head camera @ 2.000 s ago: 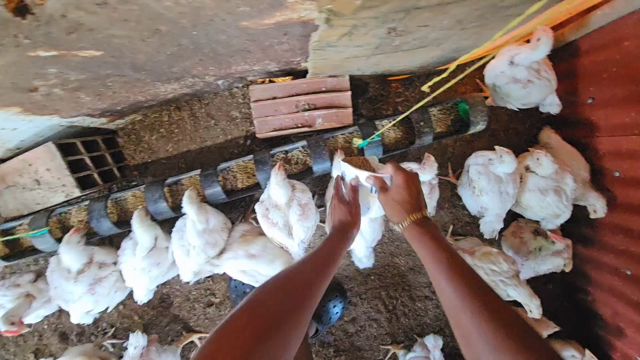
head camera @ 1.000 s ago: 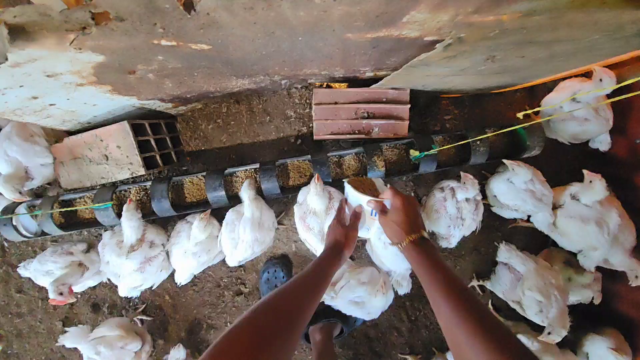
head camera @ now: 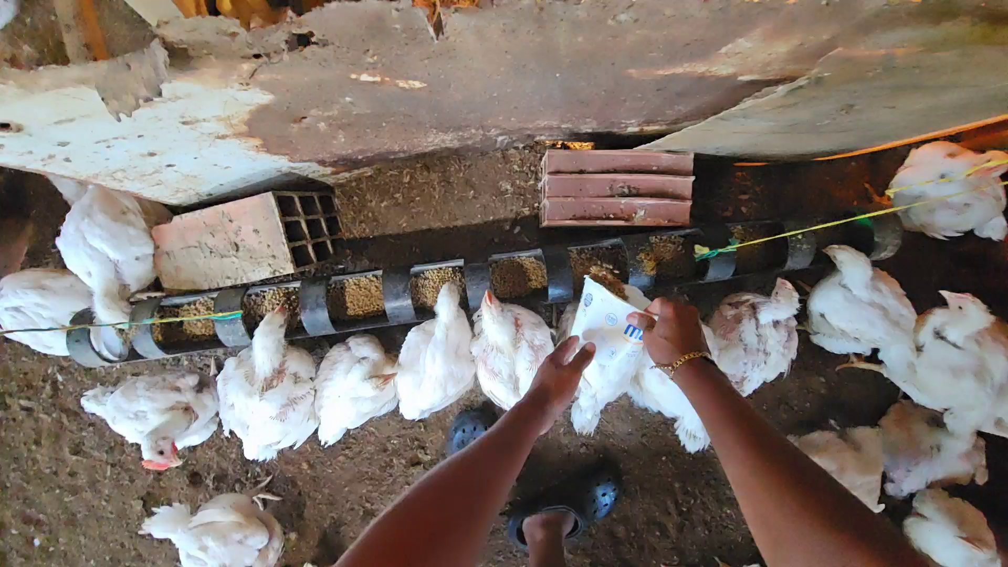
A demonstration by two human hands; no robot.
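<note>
My right hand point(head camera: 669, 335) grips a white plastic tub point(head camera: 605, 319) that bears writing; its mouth tilts over the trough and brown pelleted feed point(head camera: 608, 282) shows at the rim. Beside the tub's lower left side is my left hand point(head camera: 563, 374), its fingers against or very near the tub; which of the two I cannot tell. Under the tub's mouth runs a long black pipe feeder trough point(head camera: 315, 305) with cut openings. Feed point(head camera: 354, 295) lies in several left and middle openings, and less shows in those right of the tub.
White chickens point(head camera: 268, 386) line the near side of the trough, with more at the right point(head camera: 858, 307). Behind it lie a hollow clay block point(head camera: 224, 240) and a ridged reddish block point(head camera: 618, 189). A yellow-green string point(head camera: 835, 227) crosses at right. My clogs point(head camera: 468, 429) stand on the dirt floor.
The tub, more level one second ago, has tipped toward the trough, and its side now faces up. The view has shifted along the trough since two seconds ago.
</note>
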